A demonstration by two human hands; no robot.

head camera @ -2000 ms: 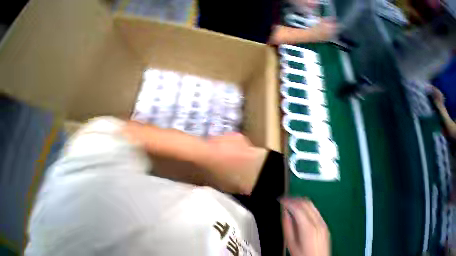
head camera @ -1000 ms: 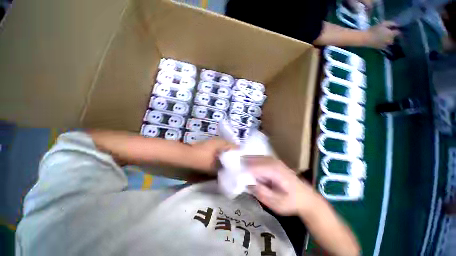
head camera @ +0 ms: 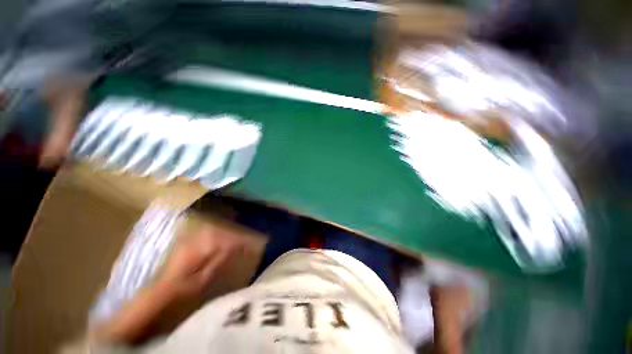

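Observation:
The view is strongly blurred. My left hand point(head camera: 208, 256) is over the open brown carton point(head camera: 62, 242) at lower left, beside a streaked white mass point(head camera: 142, 256), probably housings; I cannot tell whether it holds anything. My right hand point(head camera: 454, 314) is low at the right, partly cut off by the lower edge, with something whitish point(head camera: 416, 304) beside it; its grip is unclear. A row of white looped housings point(head camera: 166, 142) lies on the green belt point(head camera: 319, 152) behind the carton.
A large group of white parts point(head camera: 471, 166) lies on the green surface at right. More white pieces point(head camera: 478, 76) lie behind it near a brown board point(head camera: 423, 28). A long white strip point(head camera: 277, 88) crosses the belt. Another person's arm point(head camera: 62, 121) shows at far left.
The view has swung from the carton toward the belt. My hands, together on crumpled white material over the carton a second ago, are now far apart, left at the carton and right at lower right.

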